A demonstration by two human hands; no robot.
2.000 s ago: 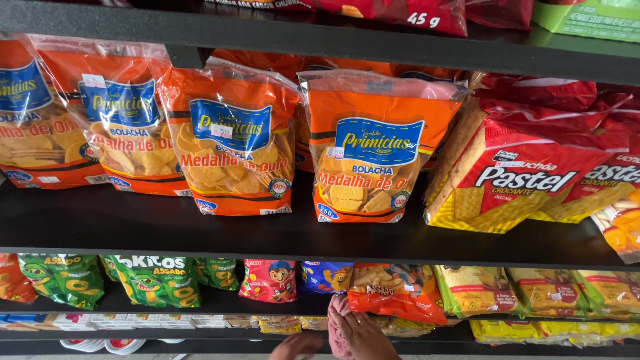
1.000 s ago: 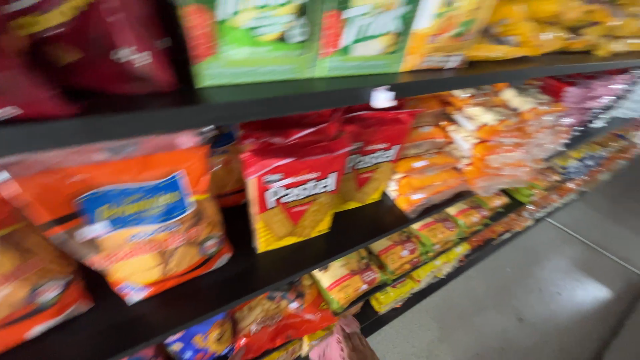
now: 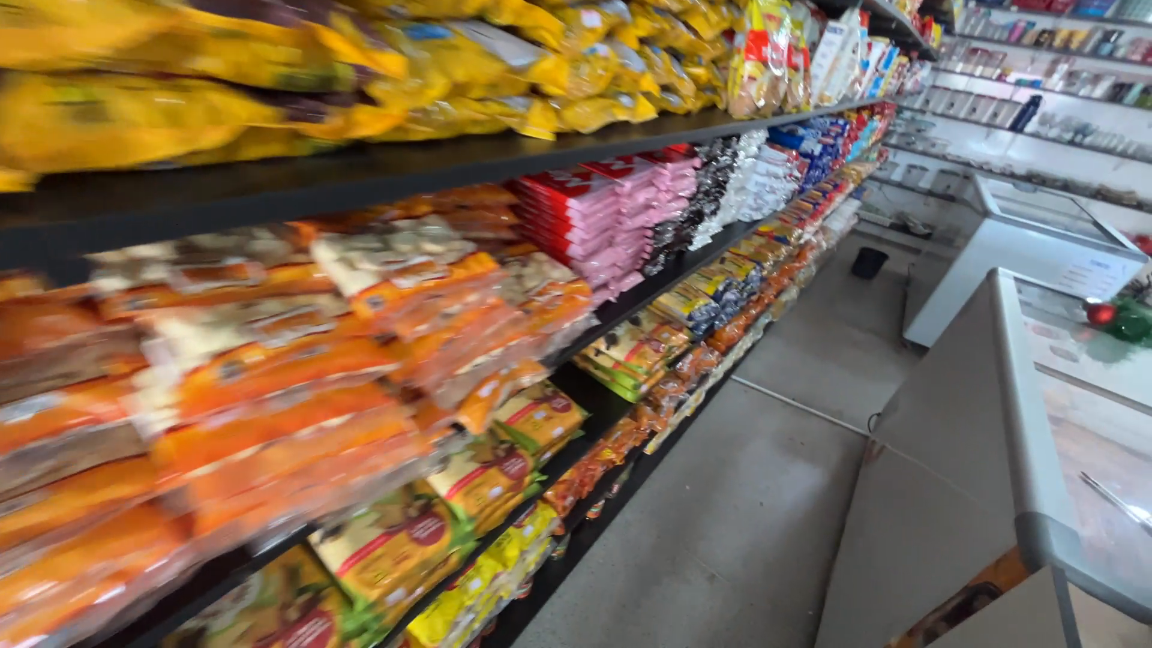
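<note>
Neither my left hand nor my right hand shows in the head view now, so what they hold cannot be told. Dark shelves run along the left side, full of packaged food. Blurred orange bags of biscuits (image 3: 297, 387) are stacked on the middle shelf at the left. Beyond them lie red and pink packets (image 3: 603, 211) in piles. Yellow bags (image 3: 504, 72) fill the shelf above. Lower down are yellow and green packets (image 3: 486, 477) laid in a row.
A grey floor aisle (image 3: 720, 486) runs between the shelves and two glass-topped chest freezers, one near (image 3: 945, 468) and one farther off (image 3: 981, 243). A black bin (image 3: 869, 262) stands on the floor. Wall shelves (image 3: 1035, 117) with glassware are at the back.
The view has swung far to the right along the shelves. My hands, low in the oldest frame with one at a pink cloth-like thing, are out of view now.
</note>
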